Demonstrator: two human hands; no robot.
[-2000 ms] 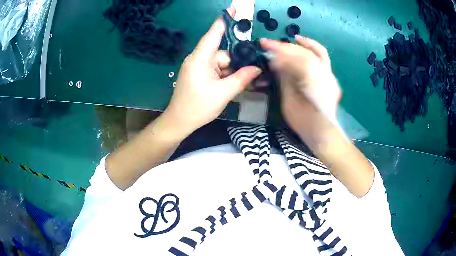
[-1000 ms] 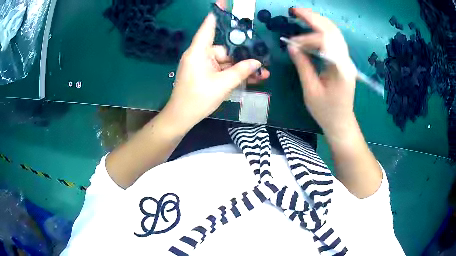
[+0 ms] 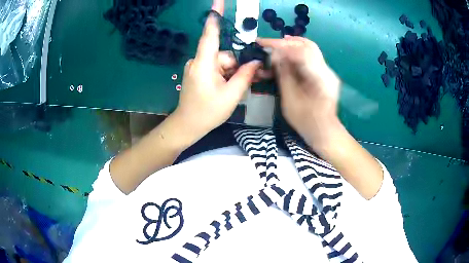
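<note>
My left hand (image 3: 210, 85) holds a black moulded rubber sheet (image 3: 226, 32), with thumb and fingers on its lower edge. My right hand (image 3: 307, 87) is against the sheet's right side and is blurred. A pale slim tool (image 3: 359, 102) sticks out behind the right hand, blurred; its tip is not clear. Several loose black round caps (image 3: 302, 10) lie on the bench beyond the hands, and one black round (image 3: 250, 23) shows over the white strip (image 3: 247, 11). A small pale square (image 3: 259, 109) lies at the bench edge below the hands.
Black lattice-like rubber (image 3: 149, 38) lies at the upper left. Flat black chips (image 3: 419, 77) are heaped at the right. A clear plastic bag (image 3: 18, 38) is at the far left. Tiny pale rings (image 3: 79, 88) lie on the green bench (image 3: 113, 77), whose front edge runs near my forearms.
My right hand was out to the right near the loose caps one second ago and is now back against the sheet. My left hand still holds the sheet, now tilted differently.
</note>
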